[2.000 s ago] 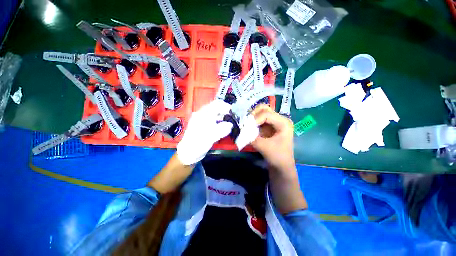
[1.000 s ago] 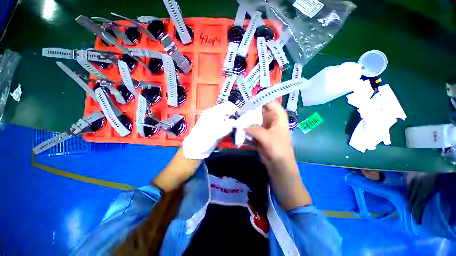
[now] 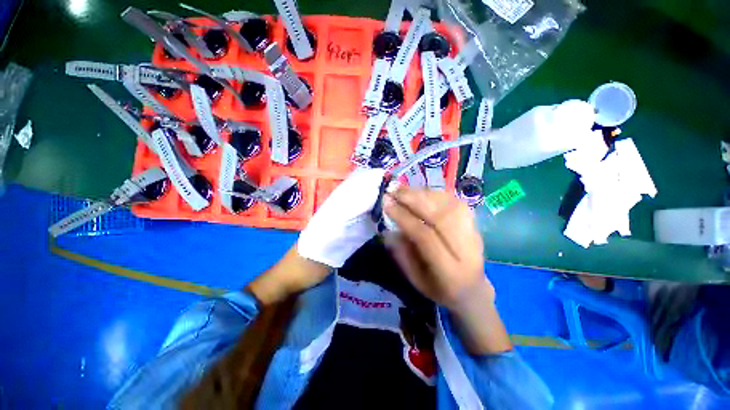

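Note:
My left hand point(image 3: 346, 218), in a white glove, holds a wristwatch by its dark case at the tray's front edge. The watch's light-grey strap point(image 3: 445, 146) arcs up to the right. My bare right hand point(image 3: 436, 236) is at the watch, fingers bent over the case. The white wiping cloth is mostly hidden by the fingers; only a bit of white shows at the fingertips. The orange-red watch tray point(image 3: 340, 110) holds many watches in its pockets, straps sticking out, on both sides of a column of empty pockets.
A white bottle point(image 3: 538, 136) and round dish point(image 3: 613, 104) lie right of the tray, with white wipes point(image 3: 612, 188) beside them. A green label point(image 3: 504, 196) and a watch point(image 3: 471, 187) lie nearer. A clear plastic bag point(image 3: 520, 40) is beyond. Another white bottle or box point(image 3: 688, 226) is far right.
The view has shifted, so the tray sits higher. My right hand has turned over the watch case, covering the cloth that showed earlier. The strap has swung out to the right since the earliest frame.

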